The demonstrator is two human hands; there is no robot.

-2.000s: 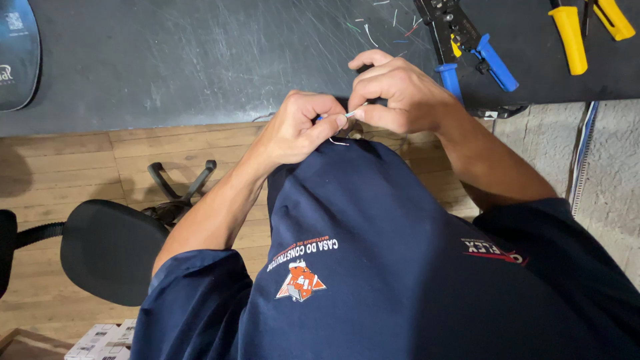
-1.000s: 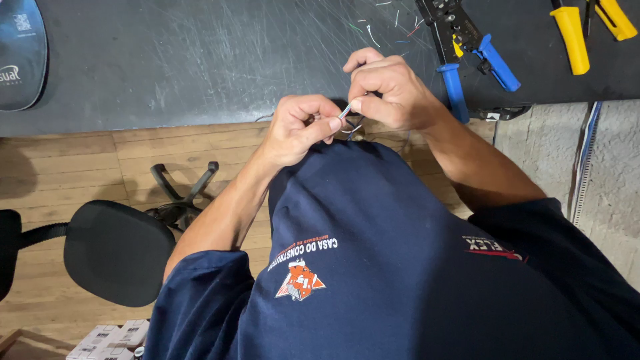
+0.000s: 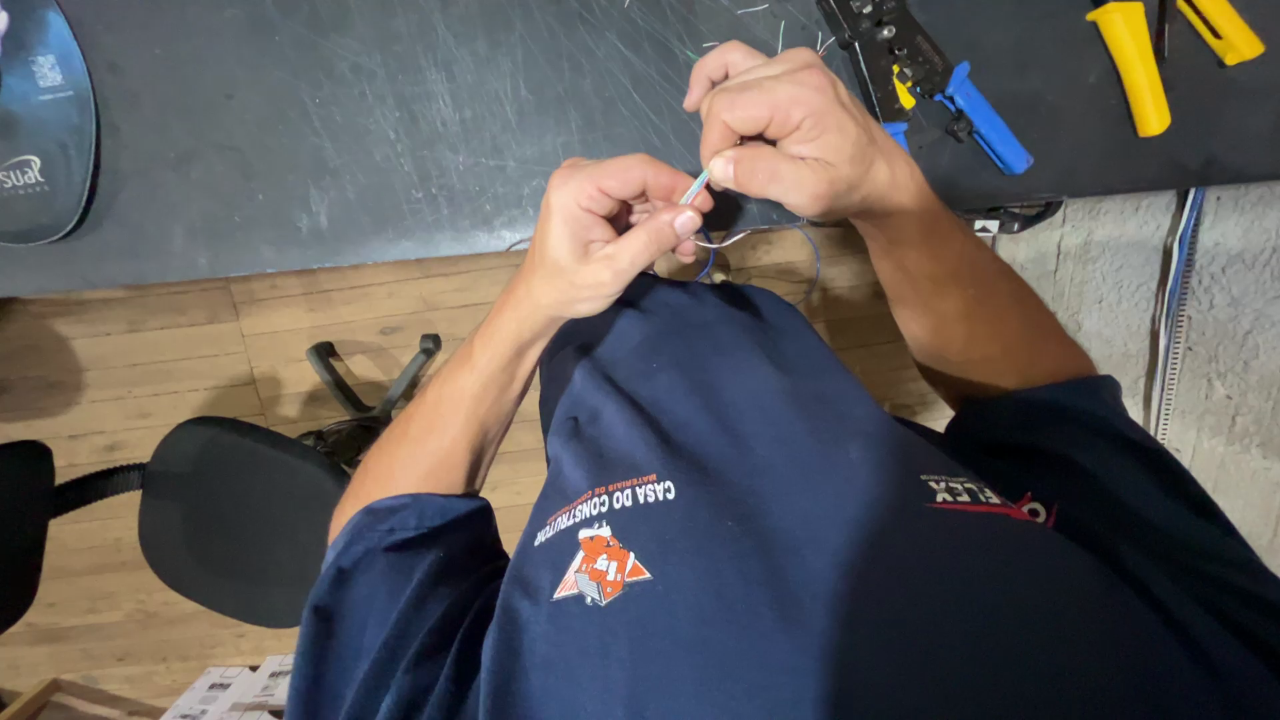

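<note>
My left hand (image 3: 625, 230) pinches thin insulated wires (image 3: 694, 187), pale with a green-blue tint, between thumb and forefinger. The upper end of these wires is between the thumb and fingers of my right hand (image 3: 790, 130). Below my hands, a white-and-dark wire (image 3: 725, 241) and a blue wire (image 3: 818, 262) curve loosely near the table edge. A crimping tool with blue handles (image 3: 985, 120) lies on the table just beyond my right hand, partly hidden by it. My palms hide most of the cable.
Wire scraps (image 3: 781, 38) lie on the dark table (image 3: 350, 130). Yellow-handled tools (image 3: 1135, 70) rest at the back right, and a dark mouse pad (image 3: 45, 130) at the left. A black office chair (image 3: 235, 520) stands on the wooden floor. Cables (image 3: 1178, 300) run down the wall at right.
My fingers have shifted along the wires, and the pale green-blue wires now show between them. A blue loop of wire has come into sight below my hands.
</note>
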